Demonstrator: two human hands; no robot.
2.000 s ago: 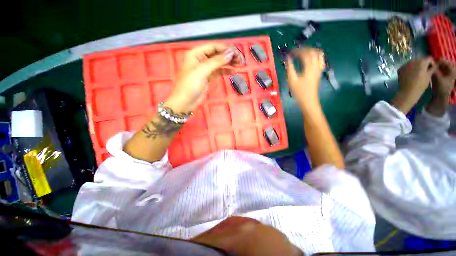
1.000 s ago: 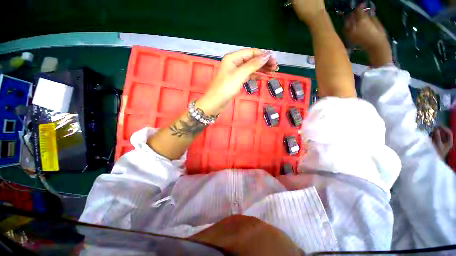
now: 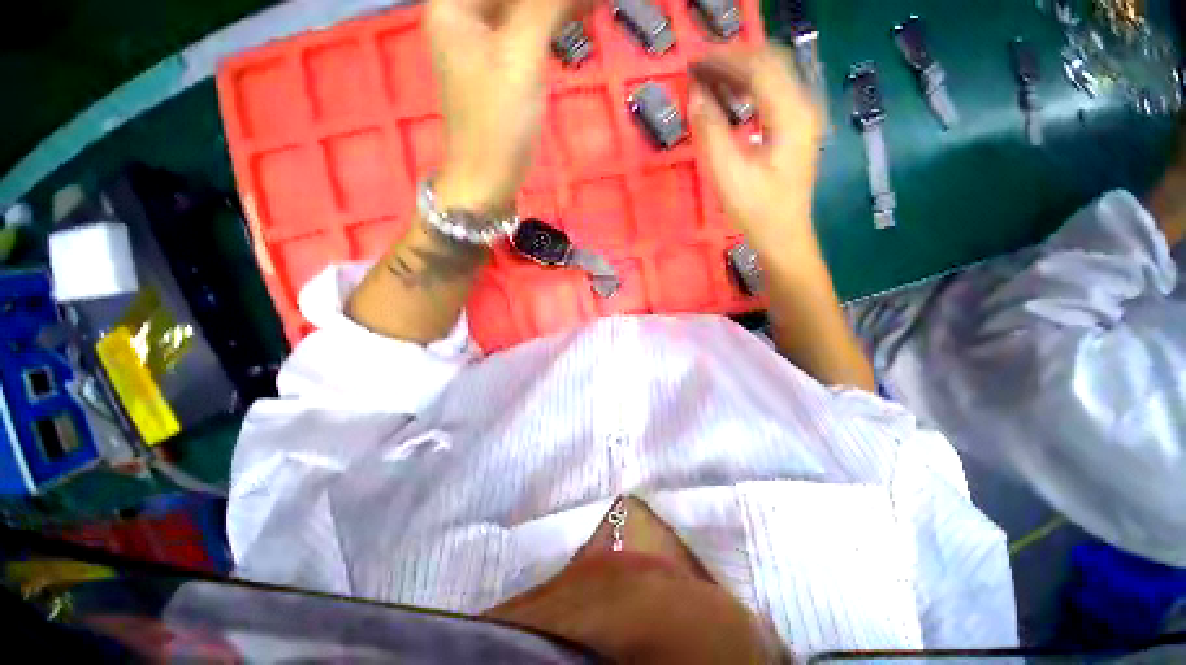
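Note:
An open smartwatch (image 3: 541, 243) with a dark head and a silver mesh strap lies on the red tray (image 3: 289, 111), just right of my left wrist. My left hand (image 3: 488, 98) is over the tray's upper middle, blurred, its fingertips cut off by the top edge. I cannot tell if it holds anything. My right hand (image 3: 761, 150) is over the tray's right side, blurred, thumb and fingers apart, beside a closed watch (image 3: 731, 98) partly hidden by it. Other closed watches (image 3: 659, 114) sit in pockets at the upper right, and one (image 3: 745, 266) at the lower right.
Several open watches (image 3: 874, 143) lie on the green mat right of the tray. Loose silver parts (image 3: 1099, 59) are at the upper right. A neighbouring worker's white sleeve (image 3: 1041, 364) is at the right. A black device (image 3: 195, 279) with a white block (image 3: 92, 263) stands left.
My right hand has come back from beyond the bench to the tray's right side. An open watch now lies on the tray near my left wrist. The view has shifted, with the tray higher in it.

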